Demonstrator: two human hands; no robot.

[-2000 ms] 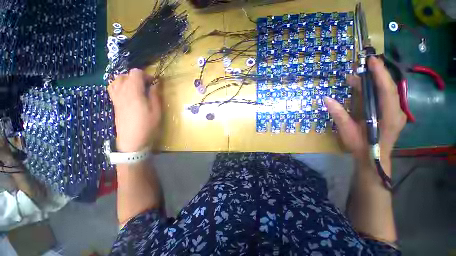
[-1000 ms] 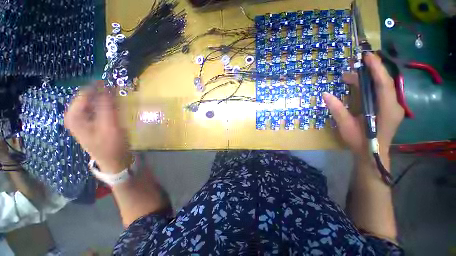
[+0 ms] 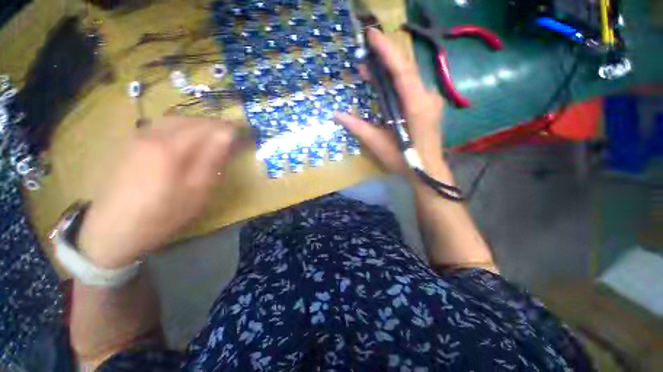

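The blue PCB panel [image 3: 291,80] lies on the tan board [image 3: 240,192]. My right hand [image 3: 407,109] holds the black soldering iron [image 3: 387,91] beside the panel's right edge, shaft pointing away from me. My left hand [image 3: 167,174] is blurred, over the board just left of the panel, fingers toward the panel's near left corner; whether it pinches a lead cannot be told. Thin dark wire leads with small white discs [image 3: 178,78] lie left of the panel. The dark bundle of leads [image 3: 58,80] lies farther left.
Red-handled cutters [image 3: 454,69] lie on the green mat [image 3: 501,80] to the right. A dark unit with blue and yellow parts [image 3: 574,29] stands at the upper right. Stacked panels [image 3: 33,283] are at the far left. A red stool [image 3: 574,120] and a blue bin [image 3: 632,134] show at the right.
The view has turned and shifted to the right. My left hand has moved from near the white discs of the bundle to beside the panel. My right hand still holds the iron at the panel's right edge.
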